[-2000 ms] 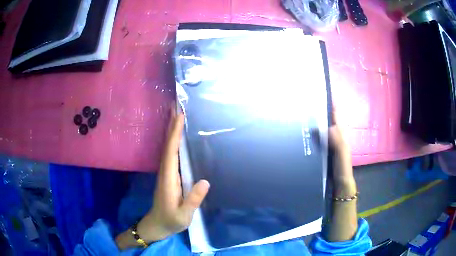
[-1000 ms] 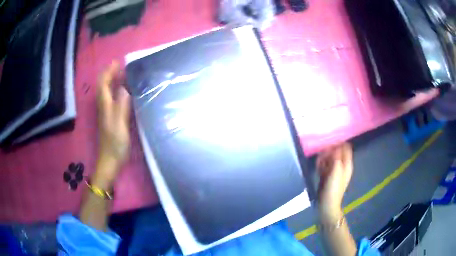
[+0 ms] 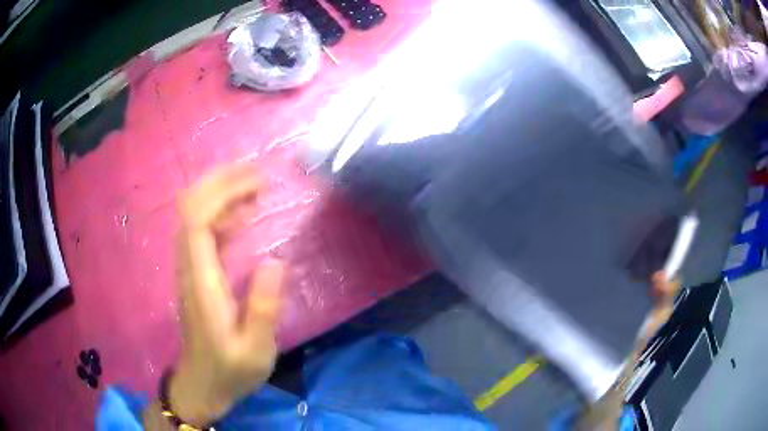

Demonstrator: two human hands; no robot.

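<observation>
A large grey tablet back cover (image 3: pixel 547 194) with a white sheet border is blurred and tilted at the right, over the bench's front edge. Glare covers its upper left part. My right hand (image 3: pixel 661 295) is blurred at the cover's lower right corner, its fingers mostly hidden; its grip is unclear. My left hand (image 3: pixel 232 286) is empty above the pink bench with fingers apart, away from the cover. Several black lens discs (image 3: pixel 89 368) lie on the bench at the lower left.
A clear plastic bag (image 3: pixel 274 52) with dark pieces and black parts trays (image 3: pixel 358 12) lie at the far edge. A striped stack (image 3: pixel 29 227) stands at the left. Dark trayed covers (image 3: pixel 644 34) stand at the upper right. Boxes (image 3: pixel 686 370) are below right.
The cover has moved right from in front of me, turned and blurred. My left hand has come away from beside it. My right hand has moved right with the cover's corner. The view has turned right.
</observation>
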